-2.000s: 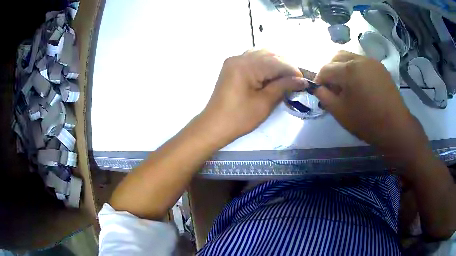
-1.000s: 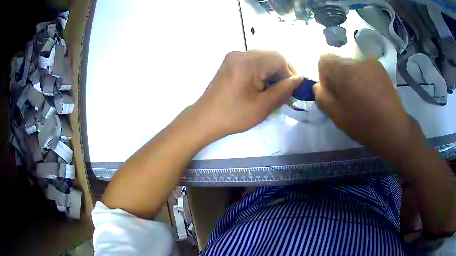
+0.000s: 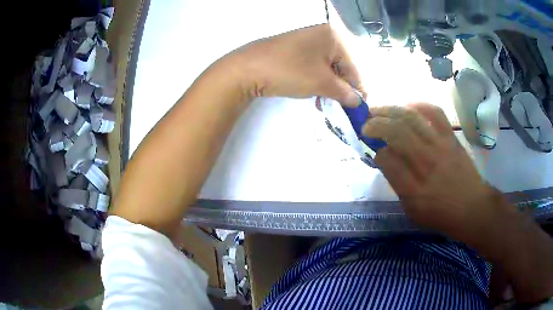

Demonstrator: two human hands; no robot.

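Observation:
A small dark-blue fabric piece (image 3: 362,126) is stretched between my two hands, in front of the needle area. My left hand (image 3: 324,69) pinches its upper end between thumb and fingers. My right hand (image 3: 418,151) holds its lower end; the fingers are a little blurred and hide part of it. A pale band (image 3: 339,130) with dark marks shows just left of the blue piece, near the tabletop; I cannot tell whether it is joined to it.
The sewing machine head (image 3: 397,18) is at the top, with small metal parts (image 3: 438,45) beneath. Larger grey loops (image 3: 476,103) lie at the right. A carton of grey-white pieces (image 3: 79,142) stands left. The ruler edge (image 3: 303,221) runs along the front, above a lower carton (image 3: 233,263).
The blue piece has turned from nearly level to a steep slant. My left hand is now higher and my right hand lower. The view has shifted, with the machine head showing more.

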